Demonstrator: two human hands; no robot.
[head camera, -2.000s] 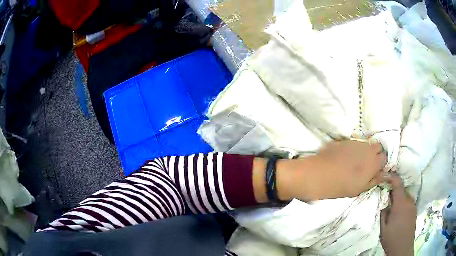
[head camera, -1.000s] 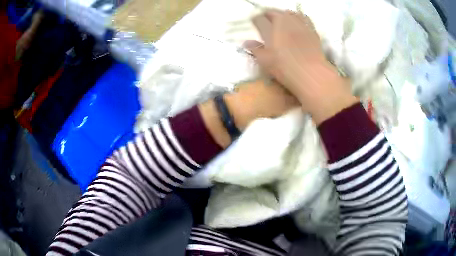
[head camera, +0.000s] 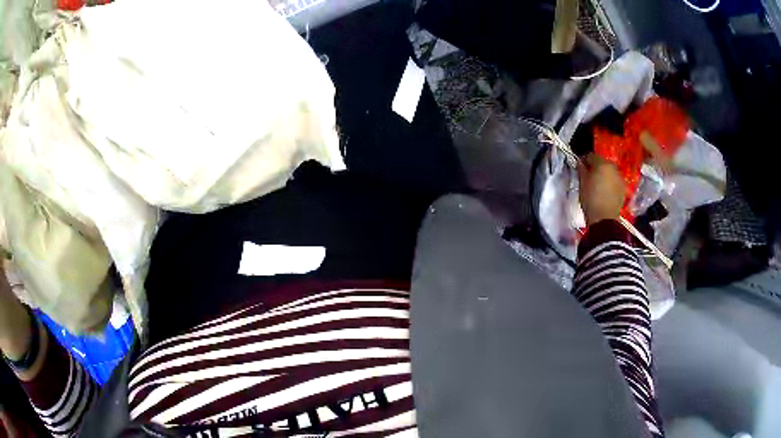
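Observation:
My right hand (head camera: 602, 190) reaches low at the right, at a bright red-orange bundle (head camera: 638, 137) inside a whitish bag (head camera: 704, 171). Fingers and bundle are partly blurred, so the grip cannot be made out. Thin pale cords (head camera: 557, 144) lie beside the hand. At the left edge my left hand is mostly cut off; its wrist with a dark band (head camera: 30, 346) shows below the cream jacket piece (head camera: 197, 103). The jacket piece hangs in folds over the upper left, and its far part leaves the picture.
Two white labels (head camera: 283, 258) (head camera: 409, 91) lie on the dark lap and cloth. A grey rounded surface (head camera: 505, 334) is between my lap and right sleeve. Part of a blue crate (head camera: 94, 346) shows lower left. A ruler-marked edge (head camera: 300, 7) is at the top.
The view has swung right and down. My right hand has left the cream jacket and is now at the red-orange bundle. The jacket now appears at upper left.

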